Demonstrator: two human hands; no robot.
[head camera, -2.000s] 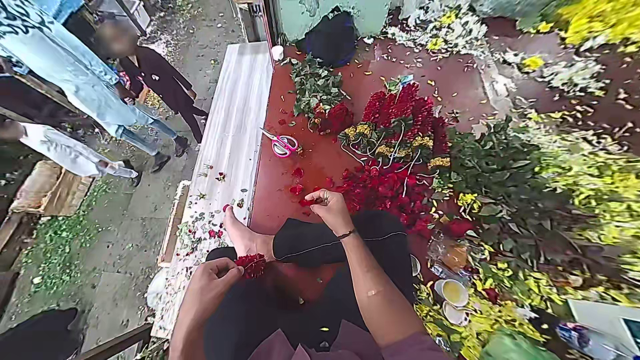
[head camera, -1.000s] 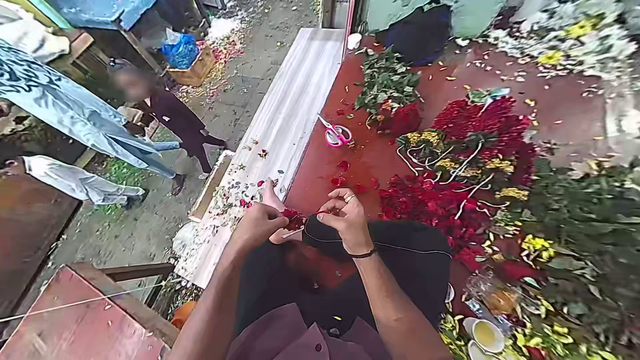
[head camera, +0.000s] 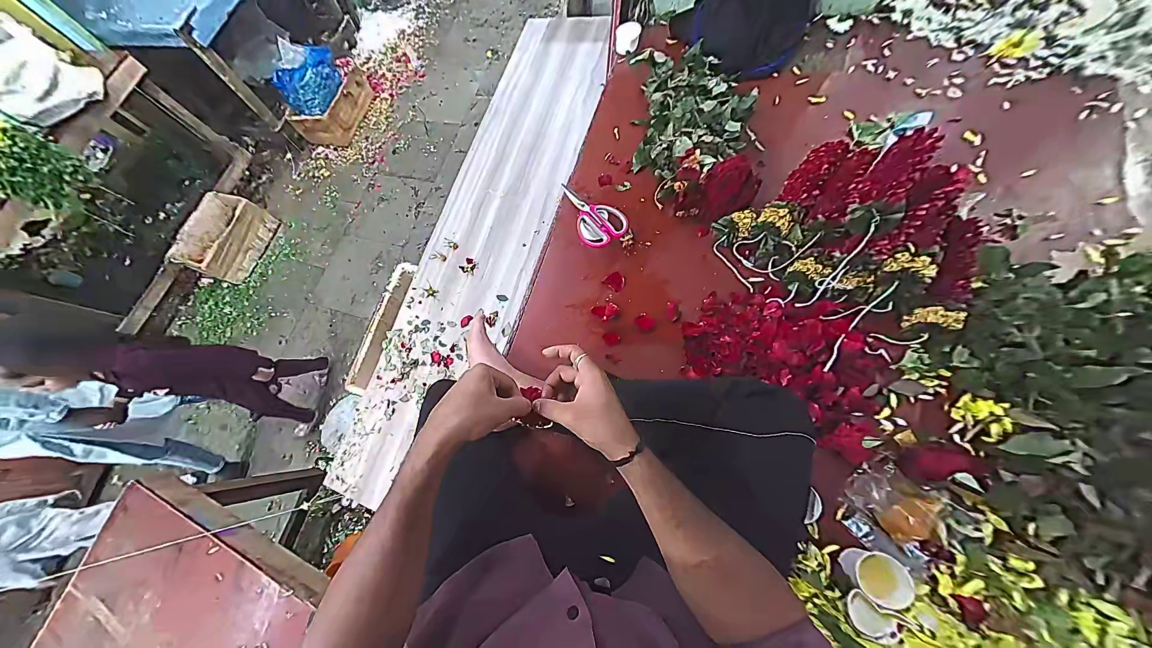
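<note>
My left hand (head camera: 477, 402) pinches a small string of red petals (head camera: 531, 394) over my lap. Close beside it, my right hand (head camera: 585, 402) has its thumb and forefinger at the same petals, with a ring on one raised finger. A white thread (head camera: 720, 427) runs from near my right hand across my dark trousers. Pink-handled scissors (head camera: 600, 225) lie partly spread on the red surface. To their right are a heap of loose red petals (head camera: 765, 346) and red garlands (head camera: 864, 180) with white cords and yellow flowers.
A pale wooden plank (head camera: 504, 144) runs along the left edge, scattered with petals. Leafy stems (head camera: 693, 108) lie ahead, greenery (head camera: 1062, 360) at right. Cups (head camera: 885, 579) stand at lower right. People (head camera: 198, 373) are on the paved ground at left.
My right hand has moved left from the petals' side to meet my left hand. My left hand stays holding the red petals. The view has swung left.
</note>
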